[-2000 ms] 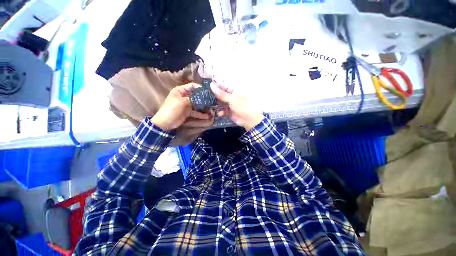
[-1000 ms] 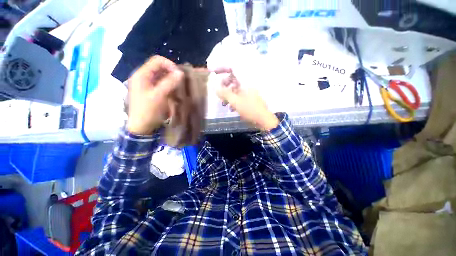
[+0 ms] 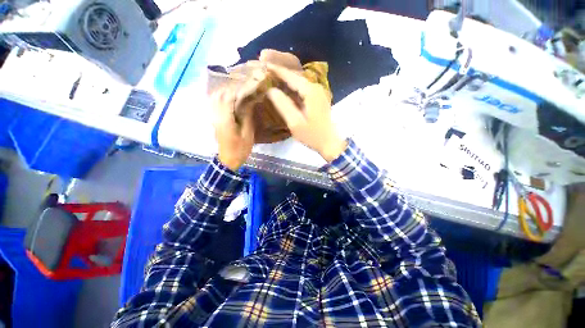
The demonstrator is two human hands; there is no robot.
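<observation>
The tan fabric piece [image 3: 282, 59] is bunched up between my hands over the front part of the white table, with yellow-gold edging at its right side. My left hand [image 3: 232, 128] grips its left side. My right hand [image 3: 306, 109] is on its right side, with the fingers bent over the cloth. Both hands are slightly blurred, and the fingertips are partly hidden in the folds. The black sparkly fabric [image 3: 321, 38] lies on the table behind and to the right of the tan piece.
The sewing machine [image 3: 500, 70] stands at the right, its presser foot area [image 3: 431, 106] right of the black fabric. Black snips [image 3: 500, 189] and red-yellow scissors [image 3: 535, 214] lie at the right edge. Another machine [image 3: 106, 32] is at upper left. A blue bin [image 3: 144, 224] stands below.
The view has turned left, so the machine and scissors appear further right. Both hands are now together on the tan piece, which is opened out and bunched; the small dark piece is no longer visible.
</observation>
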